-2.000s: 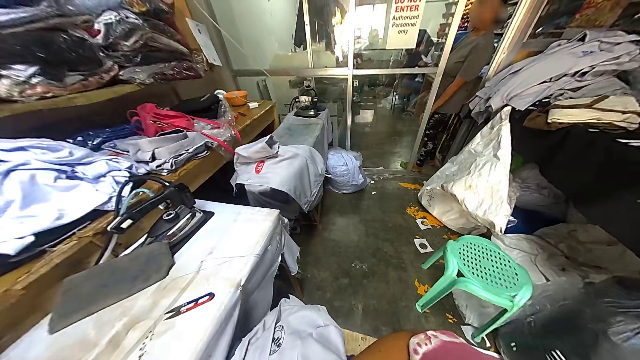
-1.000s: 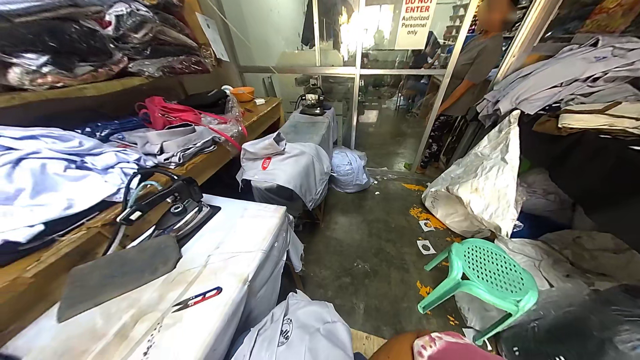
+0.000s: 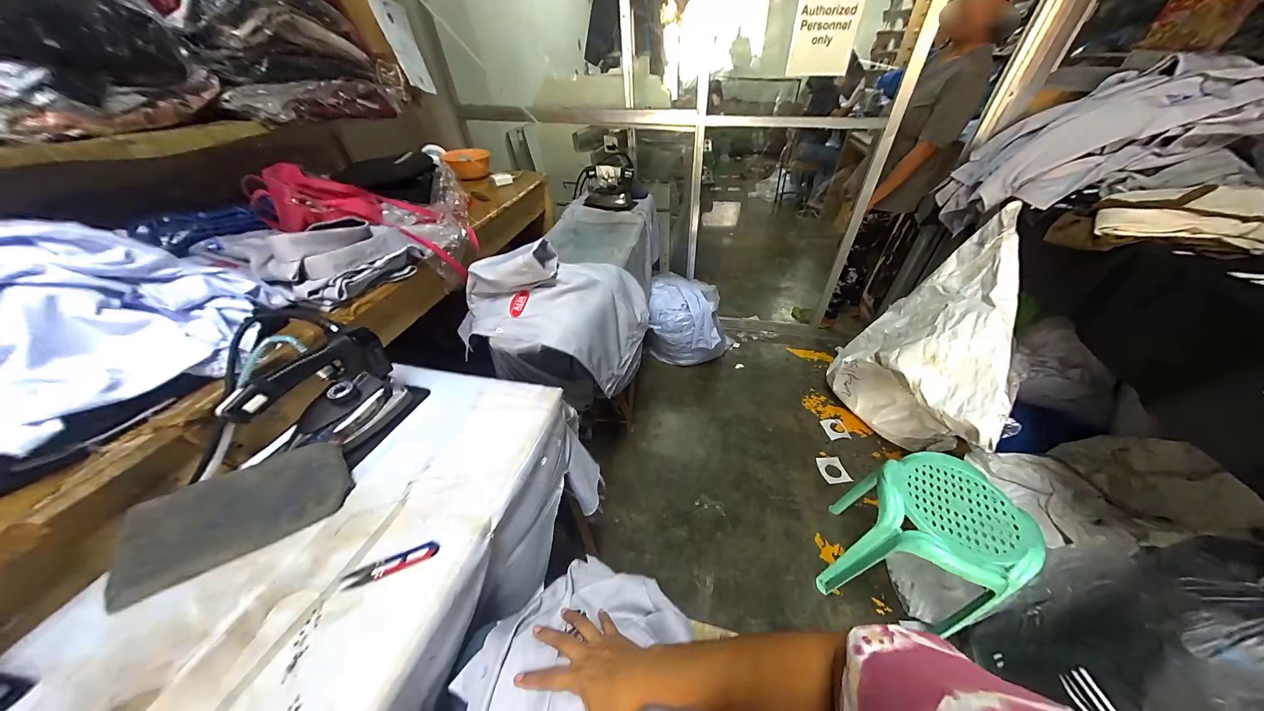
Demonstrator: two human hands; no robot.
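Note:
My right hand (image 3: 592, 664) lies with spread fingers on a light grey garment (image 3: 632, 597) at the bottom centre, beside the cloth-covered ironing table (image 3: 444, 464); it grips nothing that shows. My left hand is out of view. On the table, a pair of thread snips (image 3: 390, 565) rests near the right edge. A dark grey pad (image 3: 232, 518) lies to their left, and an electric iron (image 3: 346, 405) stands behind that pad at the table's far left corner.
A green plastic stool (image 3: 963, 509) stands at the right by a white sack (image 3: 928, 355). Ahead, another table bears a grey shirt (image 3: 563, 306), with a bundle in a plastic bag (image 3: 684, 318) beside it. A person (image 3: 933, 109) stands at the glass partition. Clothes fill the left bench (image 3: 415, 316).
My right hand has come into view and lies on the grey garment, where earlier only part of the arm and the sleeve showed at the bottom edge.

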